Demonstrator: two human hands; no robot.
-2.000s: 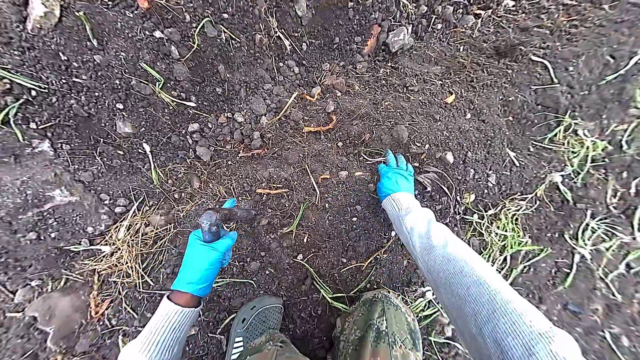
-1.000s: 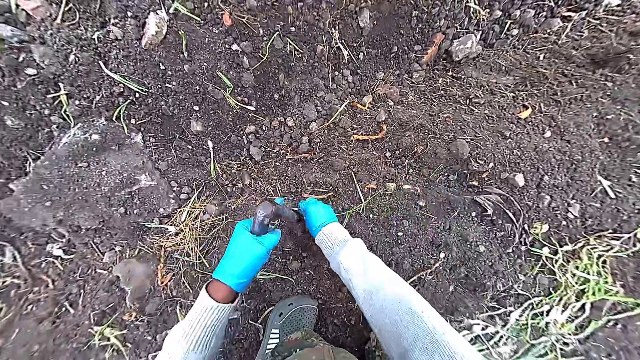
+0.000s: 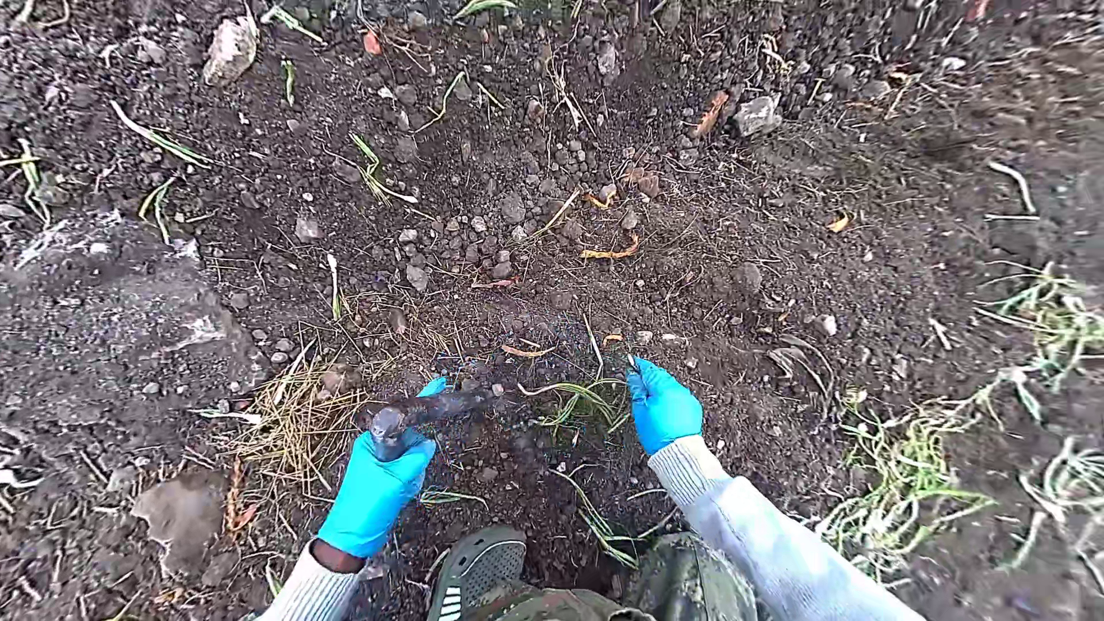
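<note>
My left hand (image 3: 379, 483), in a blue glove, is closed around a dark, soil-caked hand tool (image 3: 431, 412) at lower centre left; its blunt end stands above the fist and its dark part points right, close over the soil. My right hand (image 3: 664, 405), also blue-gloved, is to the right, with fingertips together near the ground. A small pale tip shows at those fingers; whether they hold it is unclear. Thin green seedlings (image 3: 580, 401) lie on the soil between the hands, just left of my right fingers. More green shoots (image 3: 599, 522) lie below them.
A heap of pale green plants (image 3: 906, 500) lies at right. Dry straw (image 3: 297, 423) is beside my left hand. A large flat stone (image 3: 112, 319) and a smaller one (image 3: 181, 517) are at left. My shoe (image 3: 483, 565) stands at the bottom edge, on the soil.
My right hand was beside the tool one second ago; it has moved right, away from it. Green seedlings now show between the hands. The left hand keeps its hold on the tool.
</note>
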